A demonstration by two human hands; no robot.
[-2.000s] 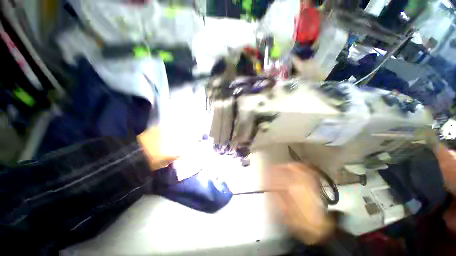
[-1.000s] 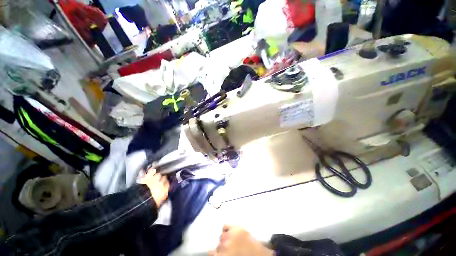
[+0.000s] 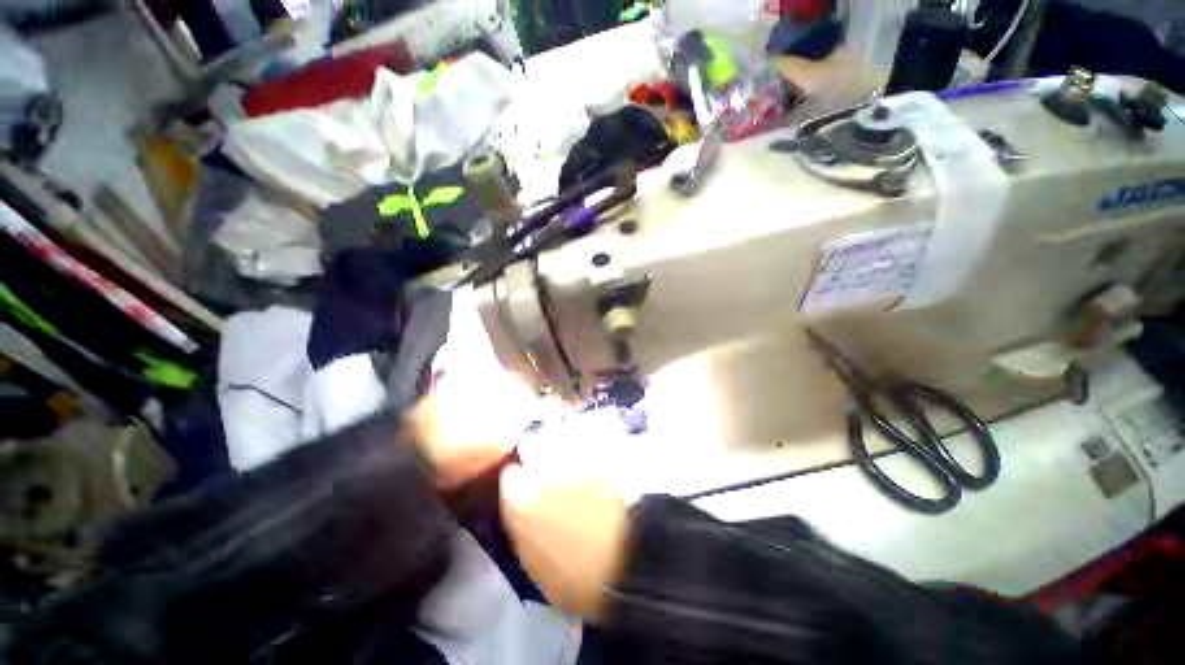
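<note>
My left hand (image 3: 471, 422) lies at the needle area of the cream sewing machine (image 3: 728, 260), its fingers washed out by the lamp glare. My right hand (image 3: 567, 526) is just in front and to the right of it, fingers toward the needle. Pale grey-white cloth (image 3: 267, 377) spreads left of the machine head and hangs below my hands. Navy fabric (image 3: 354, 305) lies beyond it. The presser foot (image 3: 621, 392) shows at the glare's edge. What my fingers hold is lost in the glare and blur.
Black tailor's scissors (image 3: 917, 442) lie on the bed right of the needle. Dark thread snips (image 3: 552, 234) lie on the machine head. A black piece with a neon-green tie (image 3: 419, 208) and white bags (image 3: 377, 124) are heaped behind. A dark thread cone (image 3: 928, 47) stands behind the machine.
My right hand has moved from the table's front edge up to the needle, beside my left hand. My left hand has moved right, closer to the needle. The camera view has shifted.
</note>
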